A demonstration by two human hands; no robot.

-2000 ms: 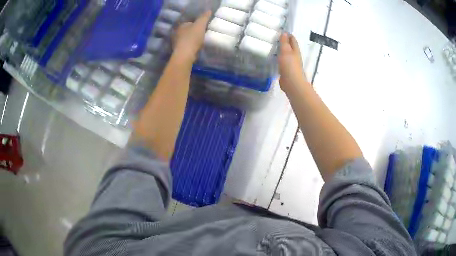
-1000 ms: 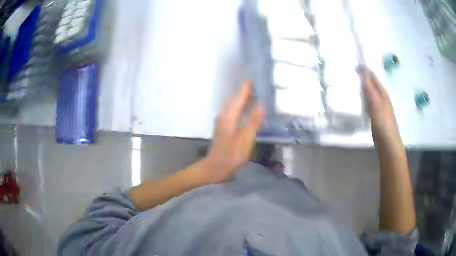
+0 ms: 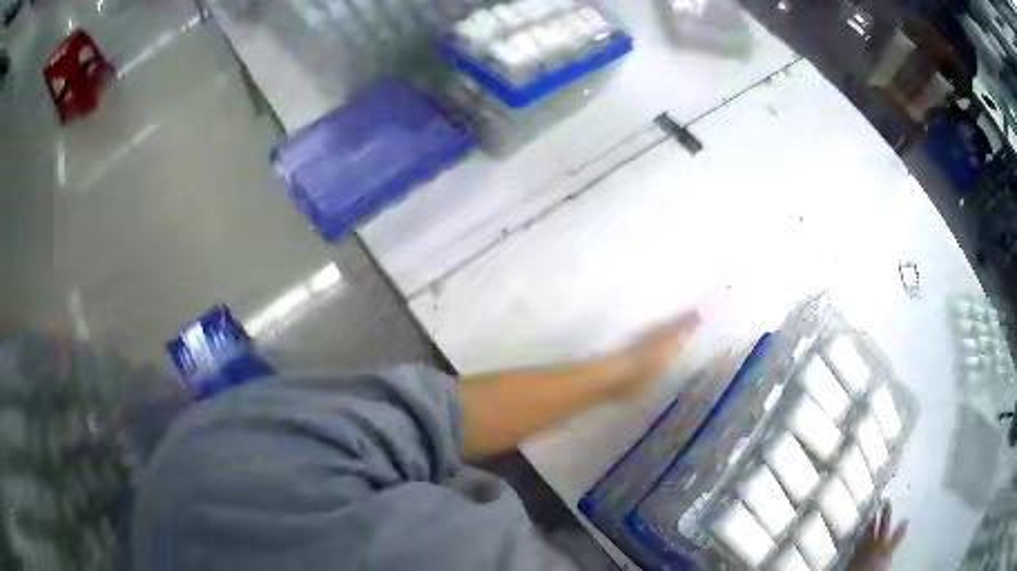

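Observation:
A tray stack (image 3: 781, 446) of clear blister trays with white parts in rows and blue layers on its left side sits on the white table at the lower right. My left hand (image 3: 660, 348) is blurred, just to the left of the stack over the table, apart from it and holding nothing visible. My right hand (image 3: 879, 544) is cut off by the bottom edge at the stack's right side; only some fingers show against or close beside it, and its grip is unclear.
A blue empty tray (image 3: 374, 151) lies at the table's left edge. Another stack (image 3: 541, 50) with a blue layer stands behind it. Dark tape (image 3: 678, 132) crosses the table seam. A red object (image 3: 78, 76) and a blue object (image 3: 212, 348) are at the left, over the floor.
The view has turned, so the stack now shows at the lower right. My left hand shows left of the stack, and my right hand is now mostly out of the picture.

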